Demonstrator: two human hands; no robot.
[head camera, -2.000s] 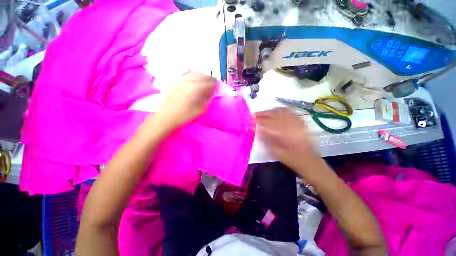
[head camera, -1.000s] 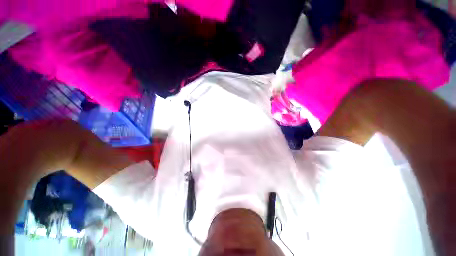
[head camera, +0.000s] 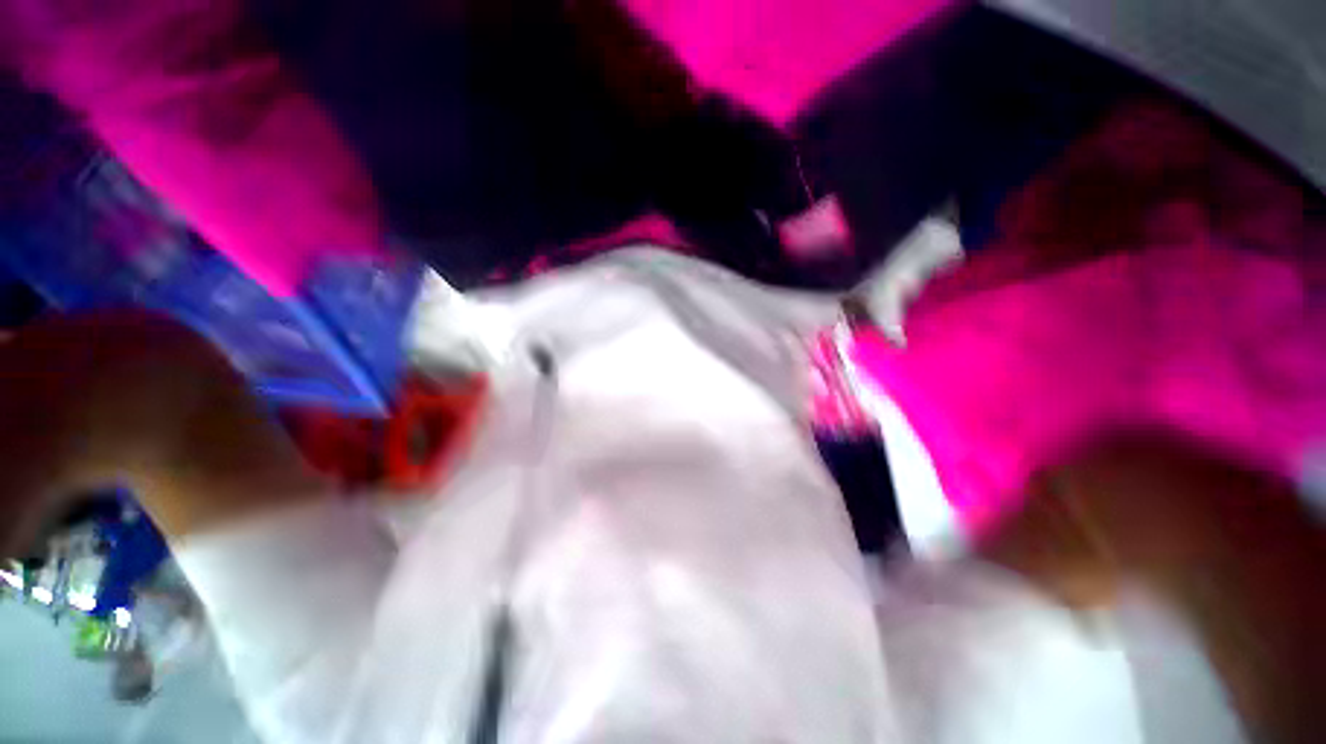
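The view is blurred and points down at my own body. Neither of my hands is in the picture; only parts of both arms show at the left and right sides. A pink garment panel (head camera: 793, 51) hangs with its corner down at the top centre, over my dark lap. A small pink offcut (head camera: 816, 228) lies on the lap, with a thin thread by it. The sewing machine, needle and scissors are out of view.
A crumpled pink heap (head camera: 1120, 356) lies at the right of my lap. More pink cloth (head camera: 218, 146) hangs at the upper left over a blue basket (head camera: 327, 342). A red object (head camera: 432, 432) is beside my waist. A grey surface edge crosses the upper right corner.
The view has tipped from the machine table down to my body, so both hands, the machine and the scissors have left the picture. Since one second ago, the pink panel corner shows lower.
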